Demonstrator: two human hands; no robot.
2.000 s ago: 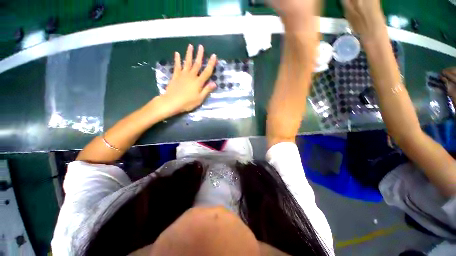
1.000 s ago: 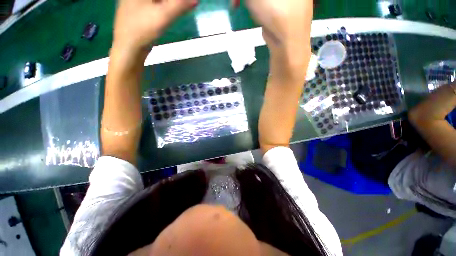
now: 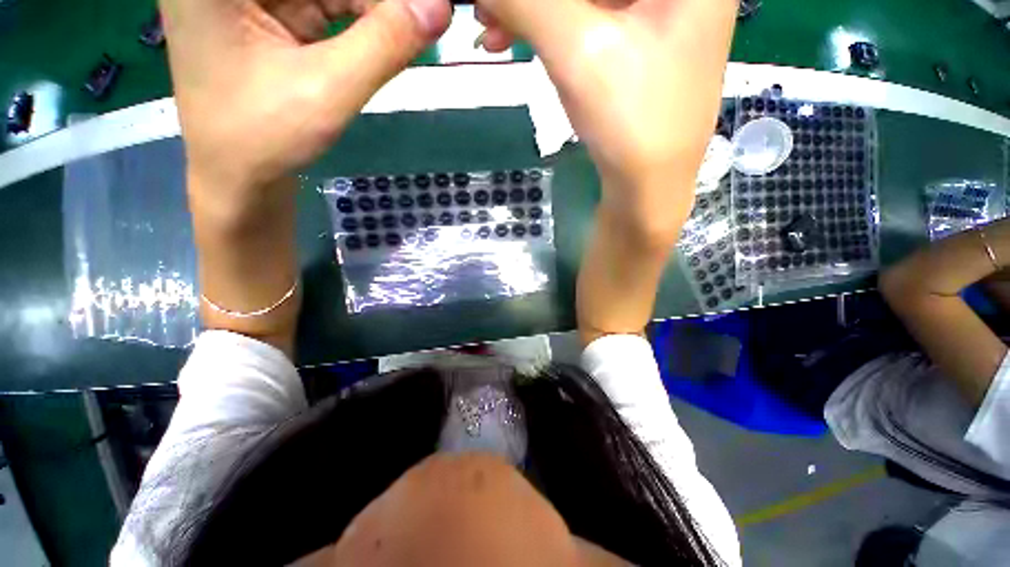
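My left hand (image 3: 294, 83) and my right hand (image 3: 626, 83) are raised over the belt edge at the top of the picture, large and cut off by its rim. The fingertips come close together near the top middle. Whether they hold anything is hidden. Below them the pad sheet (image 3: 443, 238) lies flat on the worktop, with rows of round black pads in its upper part and a glossy, emptied lower part. Neither hand touches it.
Black units (image 3: 103, 75) lie on the green conveyor belt (image 3: 786, 44). A clear bag (image 3: 127, 233) is at left. White tissue (image 3: 550, 120) lies at the belt edge. Larger pad sheets (image 3: 814, 183) with a round lid (image 3: 762, 146) and one unit are at right. A coworker's arm (image 3: 947, 299) is beyond.
My left hand has left the pad sheet and risen to the belt side beside my right hand. Both hands now appear larger and nearer the camera. The coworker's arm has drawn back from the belt.
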